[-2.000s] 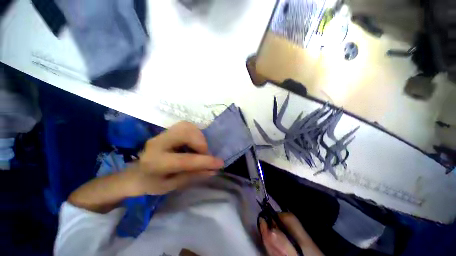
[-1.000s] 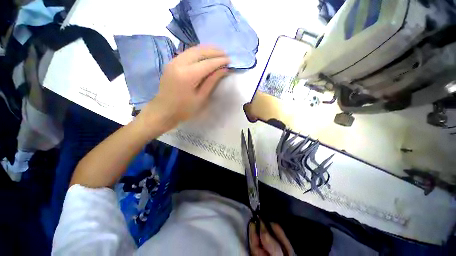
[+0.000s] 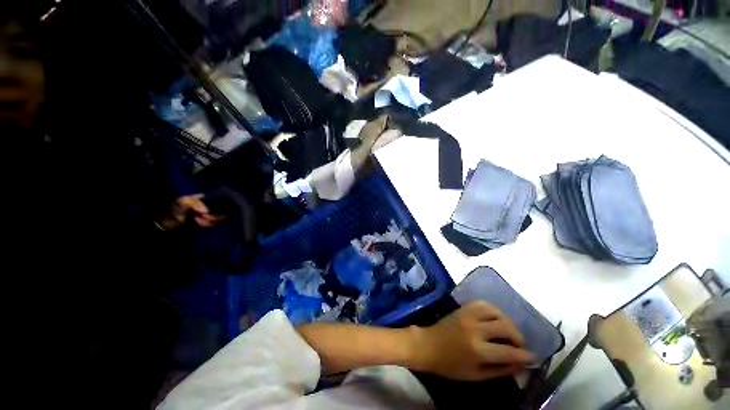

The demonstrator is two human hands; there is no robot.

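Observation:
My left hand (image 3: 480, 344) holds a grey-blue sewn piece (image 3: 508, 300) with rounded corners near the table's front edge, its thumb and fingers at the piece's lower side. Scissors (image 3: 567, 370) show at the bottom edge, their blades close to the piece's right side; the handles are out of the picture. My right hand is not in view. A grey-blue stack (image 3: 492, 200) lies on the table over a dark piece. A larger overlapping pile of rounded grey-blue pieces (image 3: 616, 212) lies to its right.
The sewing machine bed (image 3: 652, 352) is at the lower right. A dark strip (image 3: 450, 160) lies at the table's left edge. A blue basket (image 3: 428, 260) of scraps stands below the table. A person's hand (image 3: 192, 210) shows at the left. Fabric heaps (image 3: 288, 84) lie behind.
The view has swung left, so the basket and another person show and the offcut heap is out of view. My left hand has come from the pile to the front edge and now holds a piece.

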